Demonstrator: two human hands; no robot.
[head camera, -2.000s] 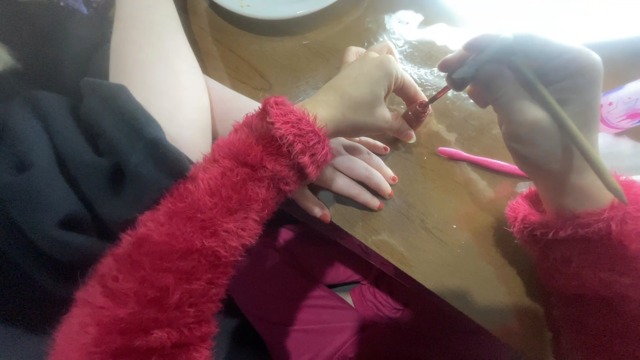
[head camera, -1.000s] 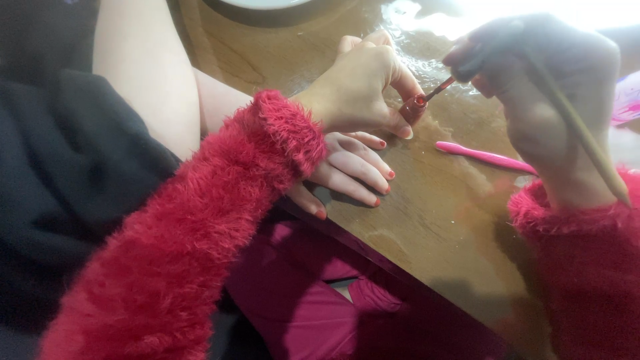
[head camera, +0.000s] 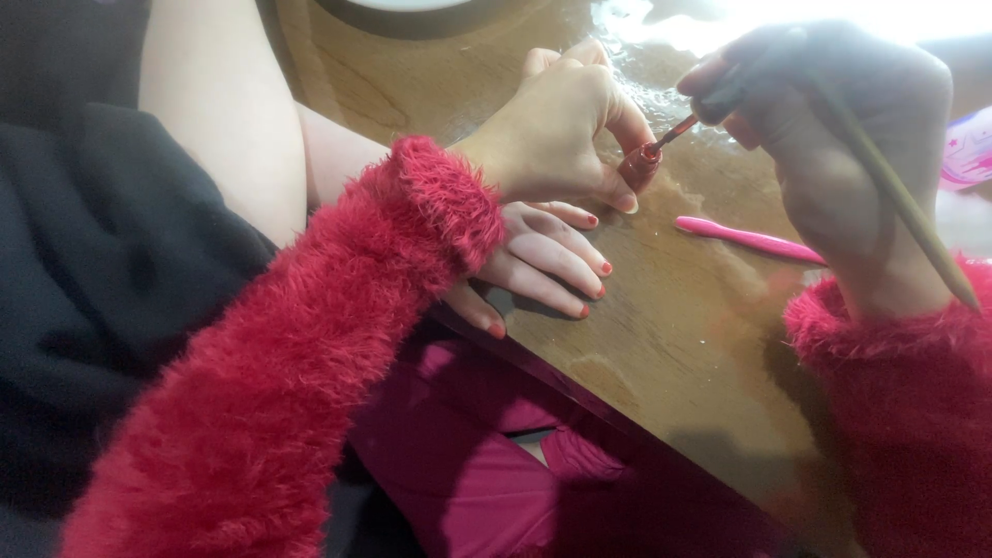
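Note:
My left hand (head camera: 554, 128), in a fluffy red sleeve, pinches a small nail polish bottle (head camera: 639, 168) between thumb and index finger, its mouth tilted up and to the right. My right hand (head camera: 845, 155) grips the dark cap of the nail polish brush (head camera: 676, 132), whose tip is at the bottle's mouth. A long thin wooden stick (head camera: 899, 190) also lies in that hand, slanting back over the wrist. Another person's hand (head camera: 550, 260) rests palm down on the table beneath my left wrist, with red polish on its nails.
A pink plastic-looking handle (head camera: 748, 239) lies on the wooden table (head camera: 620, 349), partly behind my right wrist. The rim of a pale dish (head camera: 411, 3) shows at the top. A pink and purple printed item (head camera: 969, 151) is at the right edge. The other person's bare arm comes from the left.
The brush tip, which was at the bottle's mouth in both earlier frames, is still there. Both my hands keep their holds, and the other person's hand remains flat on the table.

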